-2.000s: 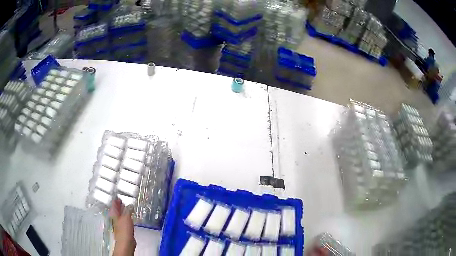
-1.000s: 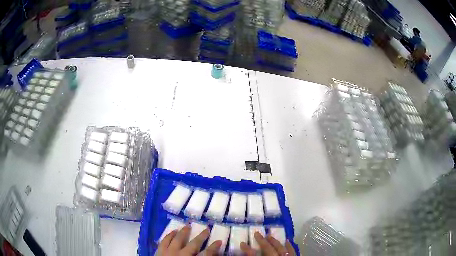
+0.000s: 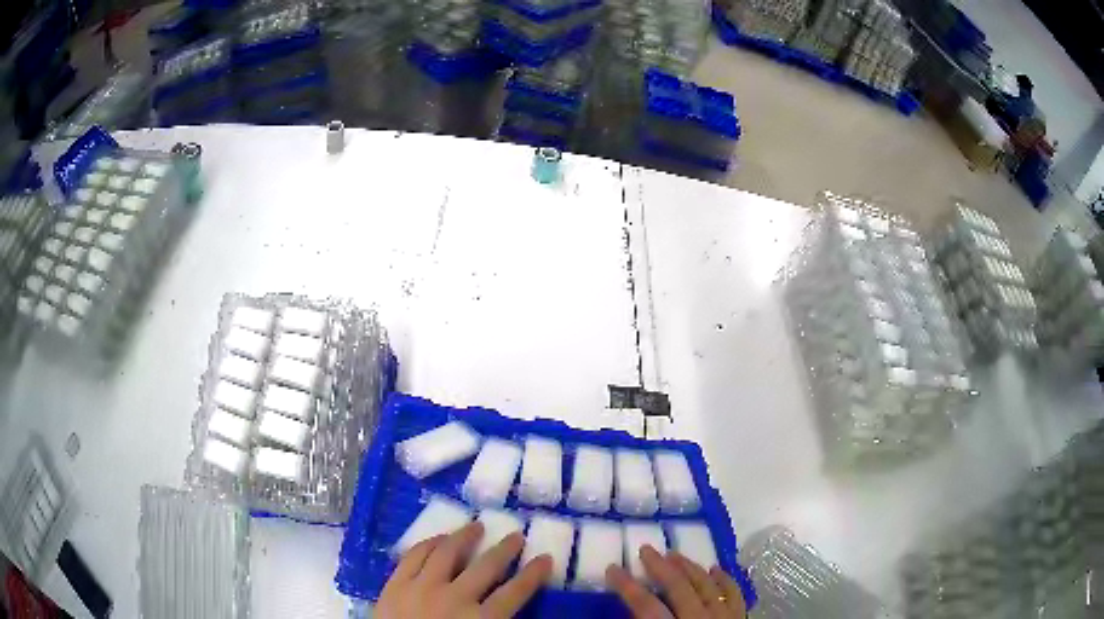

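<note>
The blue blister tray (image 3: 533,421) lies in front of me at the near table edge, with two rows of white units (image 3: 542,472) in it. The back-left unit (image 3: 438,449) sits askew, turned away from the line of the others. My left hand (image 3: 454,580) rests with spread fingers on the left units of the near row. My right hand (image 3: 678,585) rests with spread fingers on the right units of that row, a ring on one finger. Neither hand visibly grips a unit. Both are cut off by the bottom edge.
Left of the tray stands the working tray stack (image 3: 351,411). Empty clear trays (image 3: 194,554), a phone (image 3: 82,578) and a small clear tray (image 3: 34,502) lie near left. Finished tray stacks (image 3: 890,345) stand right. Tape rolls (image 3: 547,166) stand at the far edge.
Both hands have come onto the near row of the blue tray; my right hand was off by a clear tray. The back-left unit has turned askew since the last frame.
</note>
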